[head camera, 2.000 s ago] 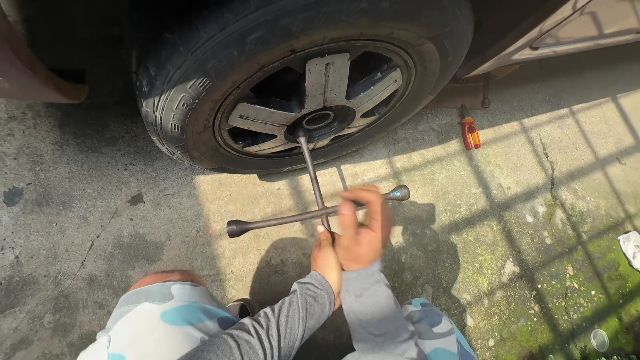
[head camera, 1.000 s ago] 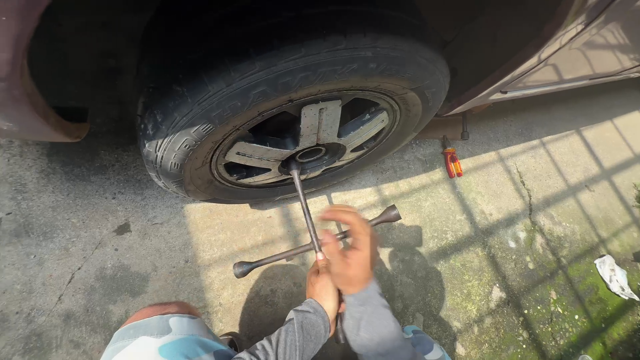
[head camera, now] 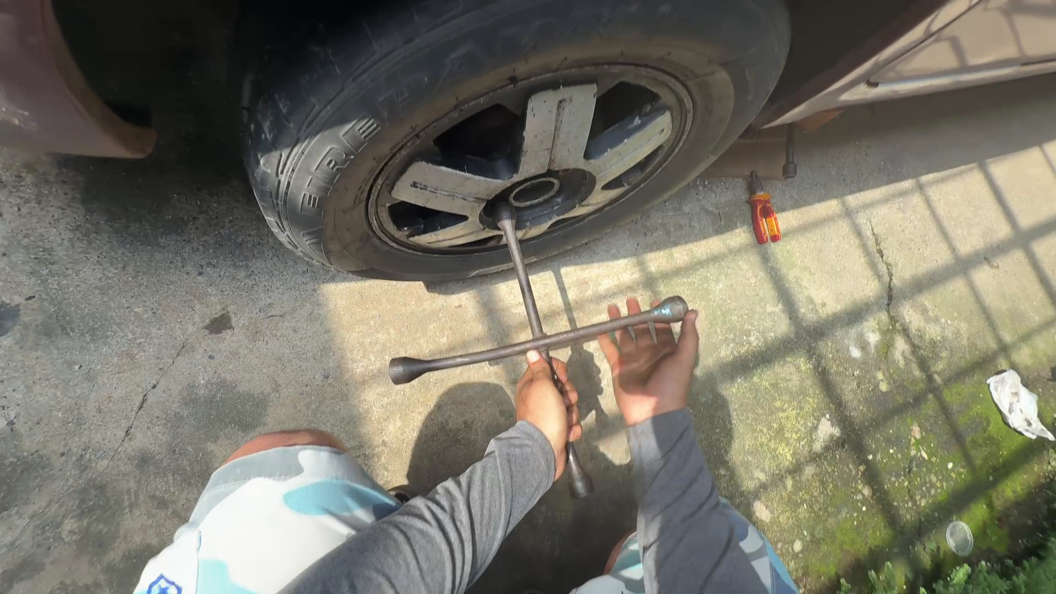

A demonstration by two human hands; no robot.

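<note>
A four-way lug wrench [head camera: 462, 358] has one socket end at the wheel [head camera: 557, 128], just below the hub centre. My left hand [head camera: 547, 396] is closed around its near arm, close to the crossing, with the thumb on top. Spread under the right end of the crossbar is my right hand [head camera: 652, 363], palm up and fingers apart; whether it touches the bar I cannot tell. The wheel's tyre [head camera: 305, 173] is on the car. How the socket sits on a nut is hidden.
Red and yellow pliers [head camera: 765, 219] lie on the concrete right of the tyre, by a metal rod with a socket end [head camera: 789, 157]. The car's side panel [head camera: 932, 70] overhangs there. Crumpled white litter [head camera: 1019, 403] lies at far right. My knees flank my arms.
My right hand has moved from near the crossing to the right end of the crossbar, and its fingers have spread. My left hand stays on the near arm.
</note>
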